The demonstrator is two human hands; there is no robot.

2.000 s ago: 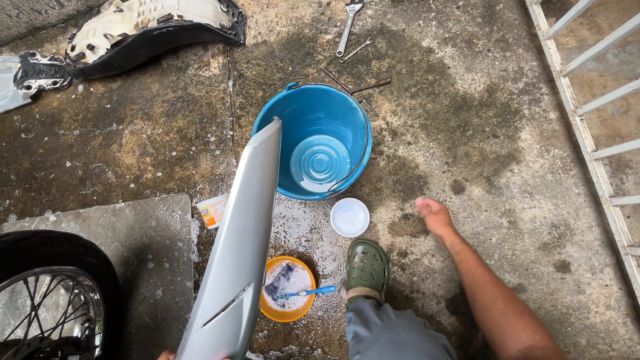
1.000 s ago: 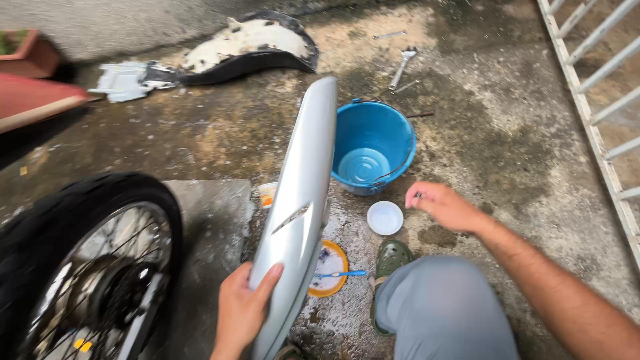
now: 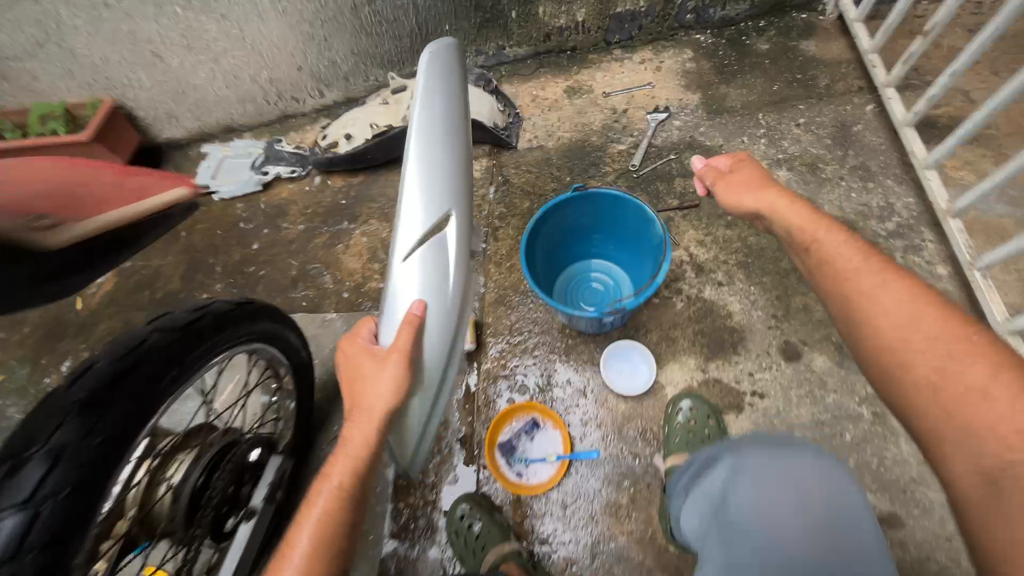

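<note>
My left hand (image 3: pixel 378 364) grips a long silver plastic motorcycle fairing panel (image 3: pixel 436 160) by its lower part, thumb on the front face; the panel stands nearly upright. My right hand (image 3: pixel 740 186) is raised at the right, fingers curled together; whether something small is in them cannot be told. To its left is a blue bucket (image 3: pixel 596 248) with a little clear liquid at the bottom. A small white bowl (image 3: pixel 628 368) sits just below the bucket. Lower left of that, an orange bowl (image 3: pixel 528 448) holds suds, a dark cloth or sponge and a blue-handled brush (image 3: pixel 572 456).
A spoked motorcycle wheel (image 3: pixel 240 384) stands at the left, below a red body part (image 3: pixel 88 188). Dirty plastic panels (image 3: pixel 376 124) lie by the wall. An adjustable wrench (image 3: pixel 650 138) and other tools lie beyond the bucket. A white metal railing (image 3: pixel 928 152) runs along the right; a planter (image 3: pixel 88 140) stands far left.
The view has swung left and up. My left hand, barely in view two seconds ago, now shows fully on the silver panel. My right hand has moved from beside the white bowl to beyond the bucket's right side.
</note>
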